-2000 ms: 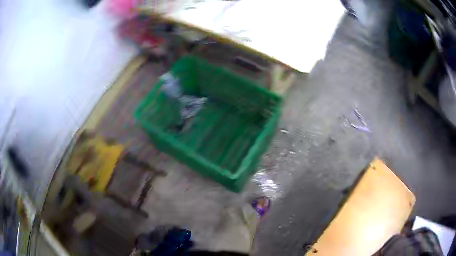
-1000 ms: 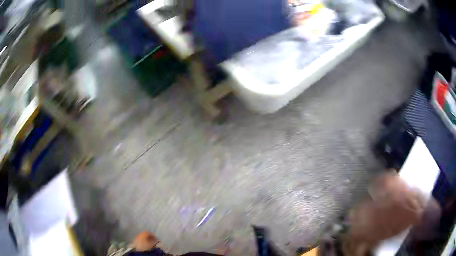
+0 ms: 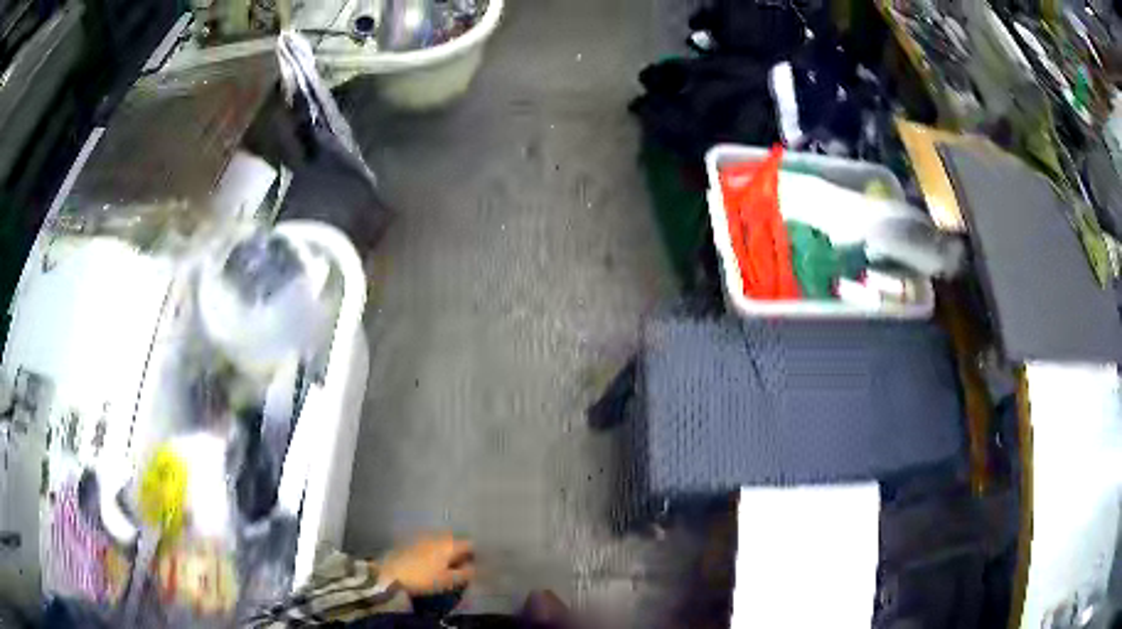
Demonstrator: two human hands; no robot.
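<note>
My left hand, in a striped sleeve, is small and blurred at the bottom centre. Its fingers look slightly apart and no held thing shows. A blurred reddish-brown patch at the bottom edge, right of it, may be part of my right hand; I cannot tell. Nearest on the right is a dark grey ribbed box or crate with a white sheet at its near side. A white tray behind it holds red, green and white pieces. On the left, a long white tub holds mixed bags and a yellow item.
A grey floor aisle runs forward between the two sides. Dark cloth lies heaped at the back right. Another white tub stands at the back left. A grey board and a white surface line the right edge.
The view has swung right, from the green crate past the white tub to the aisle. The blurred hand at lower right a second ago is gone from there; my left hand shows at bottom centre.
</note>
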